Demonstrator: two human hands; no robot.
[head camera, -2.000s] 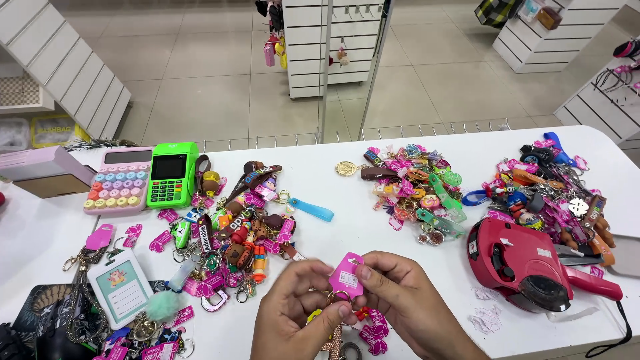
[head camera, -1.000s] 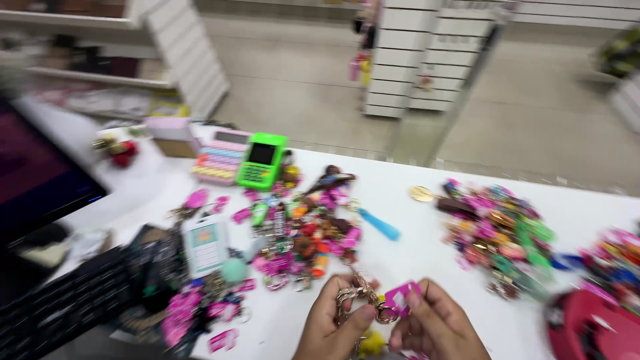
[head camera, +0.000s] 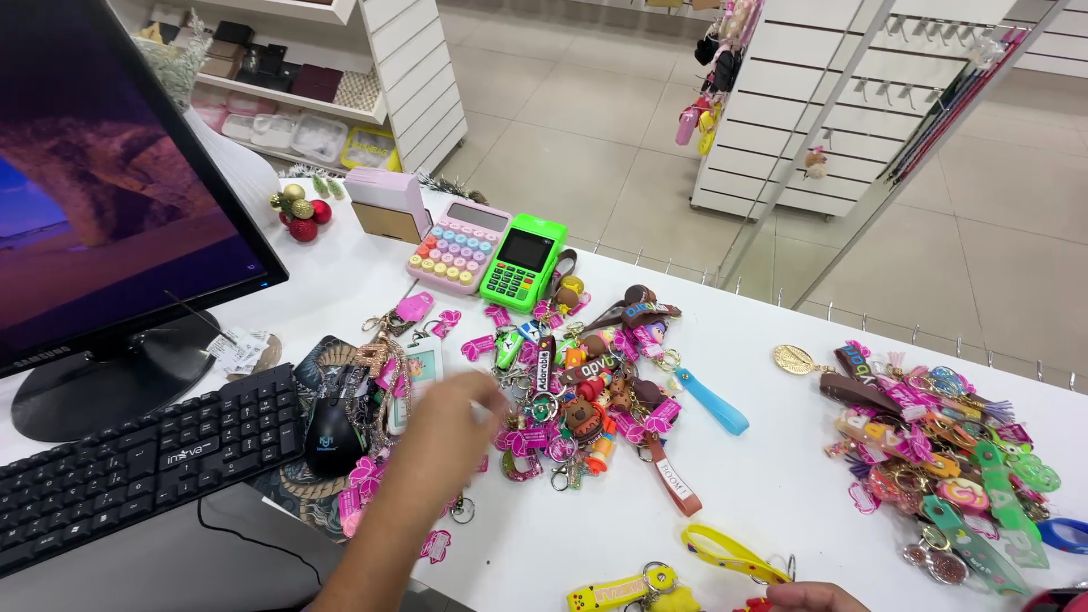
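Note:
My left hand (head camera: 455, 421), blurred by motion, reaches over the left part of the middle keychain pile (head camera: 586, 399), beside a badge holder (head camera: 425, 370); whether it holds anything does not show. Left of it, a sparkly rose-gold keychain (head camera: 387, 365) lies by the black mouse (head camera: 333, 433). Only some fingers of my right hand (head camera: 816, 597) show at the bottom edge, at the ring end of a yellow wrist-strap keychain (head camera: 731, 552); their grip is cut off. Another yellow strap keychain (head camera: 620, 591) with a metal ring lies left of them.
A monitor (head camera: 110, 195) and keyboard (head camera: 144, 459) stand at left. A pink calculator (head camera: 459, 246) and green card terminal (head camera: 523, 259) sit at the back of the white counter. Another keychain pile (head camera: 943, 459) lies right. Metal hooks (head camera: 863, 321) line the counter's far edge.
The hands, together around a pink-tagged keychain before, are now apart; the left one has moved left to the keychains there. The rose-gold keychain now lies by the mouse. The view has turned left.

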